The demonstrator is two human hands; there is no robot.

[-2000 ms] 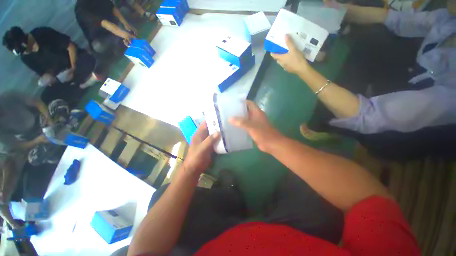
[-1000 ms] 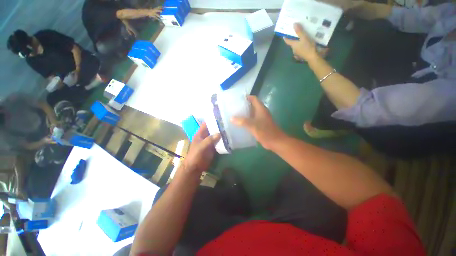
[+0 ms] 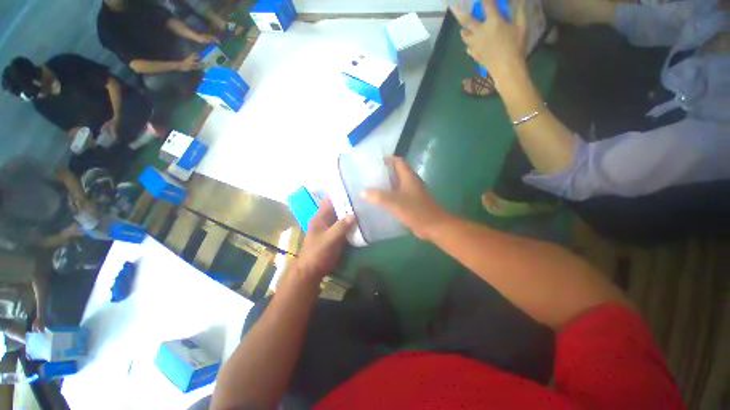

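Note:
A pale inner piece point(image 3: 375, 210), whitish and partly translucent with a thin dark line along its left part, is held above the green floor at the table edge. My left hand point(image 3: 324, 240) grips its lower left side. My right hand point(image 3: 404, 196) grips its right side, thumb on the upper face. Fine details of the piece are blurred. A bright blue upright piece point(image 3: 303, 207) stands just beyond my left hand, partly hidden by it.
Blue-and-white cartons point(image 3: 373, 76) stand on the white-topped table point(image 3: 276, 104) ahead. Another carton point(image 3: 186, 363) and a dark-blue lump point(image 3: 122, 281) lie on the left table point(image 3: 144, 320). A wooden pallet point(image 3: 210, 244) shows between. A person's hand point(image 3: 498, 40) holds something blue at the upper right.
The pale piece has turned slightly in my hands, and the dark marking on its left looks thinner. The person at the right has moved the white-faced carton up and now holds something blue.

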